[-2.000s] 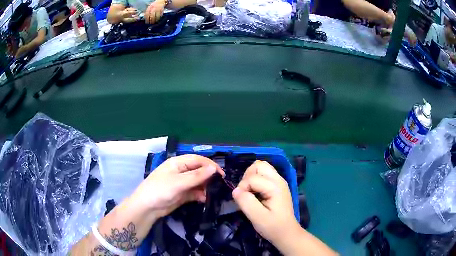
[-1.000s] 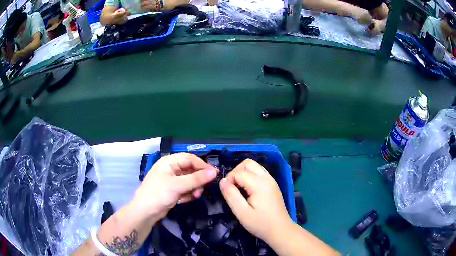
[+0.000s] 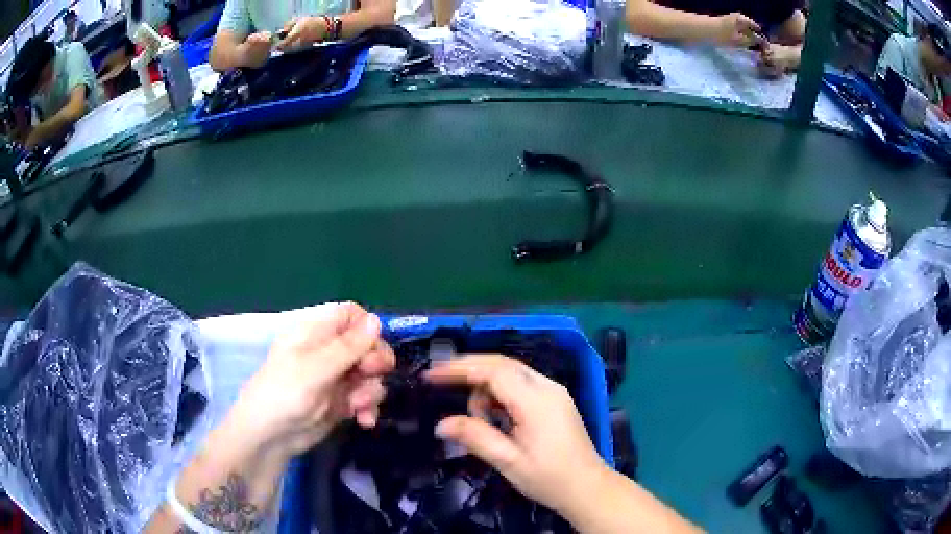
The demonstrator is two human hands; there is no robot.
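Note:
The blue plastic bin (image 3: 592, 391) lies in front of me, full of mixed small black parts (image 3: 433, 485). My left hand (image 3: 313, 381) is over the bin's left side, with fingertips pinched together; what they hold, if anything, is too small and blurred to tell. My right hand (image 3: 521, 428) is over the bin's right half, thumb and index finger apart, with nothing visible between them. The hands are apart from each other.
A black headband (image 3: 600, 214) lies on the green conveyor belt (image 3: 313, 235); more lie far left. A clear bag (image 3: 94, 386) is on the left over a white sheet (image 3: 245, 325). Right are a spray can (image 3: 847, 273), a whiter bag (image 3: 892, 386) and loose black parts (image 3: 758, 476). People sit opposite.
My hands have separated from their close pinch; the left moved left and up, and the right hand's fingers opened. The headband on the belt has shifted left.

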